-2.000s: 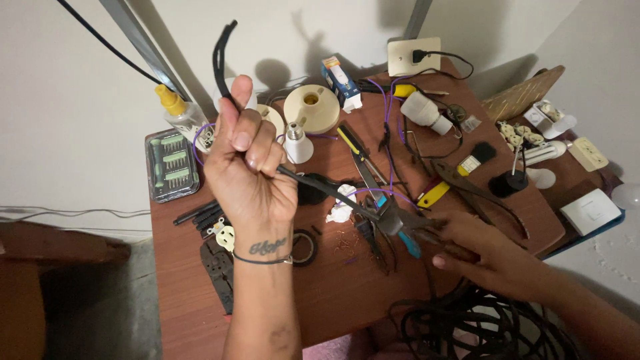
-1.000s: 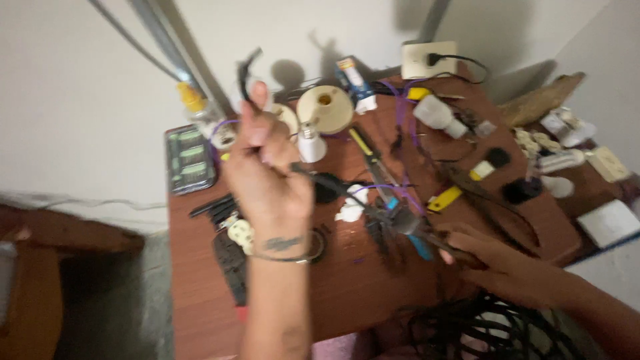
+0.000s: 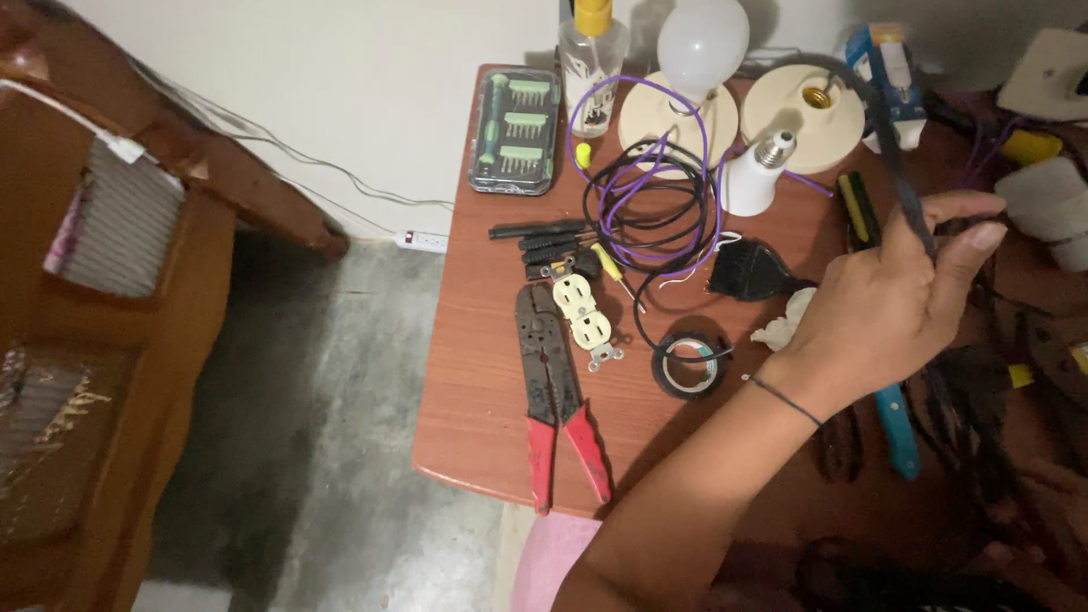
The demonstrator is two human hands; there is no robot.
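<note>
My left hand (image 3: 884, 297) is raised over the table and grips a black cable (image 3: 901, 170) between thumb and fingers; the cable's upper part rises toward the round lampholders. Beneath the wrist lie a turquoise-handled tool (image 3: 897, 433) and a crumpled white tissue (image 3: 786, 321). My right hand (image 3: 1054, 501) is dim and blurred at the right edge, near dark tools and cable, and what it holds cannot be made out. Left of my forearm are a roll of black electrical tape (image 3: 690, 365), a duplex receptacle (image 3: 582, 313) and a crimping tool with red handles (image 3: 557, 391).
A precision screwdriver set (image 3: 514, 132) lies at the table's back left corner, beside a spray bottle (image 3: 593, 72). Coiled black and purple wires (image 3: 654, 204), a lit-less LED bulb (image 3: 752, 183), another bulb (image 3: 704, 47) on its lampholder, and a bare lampholder (image 3: 803, 110) stand nearby. Dark cable coils fill the lower right.
The view has swung strongly to the left, showing more floor and wooden furniture. My left hand still grips the black cable. The right hand, clearly seen on a tool earlier, is now mostly in shadow.
</note>
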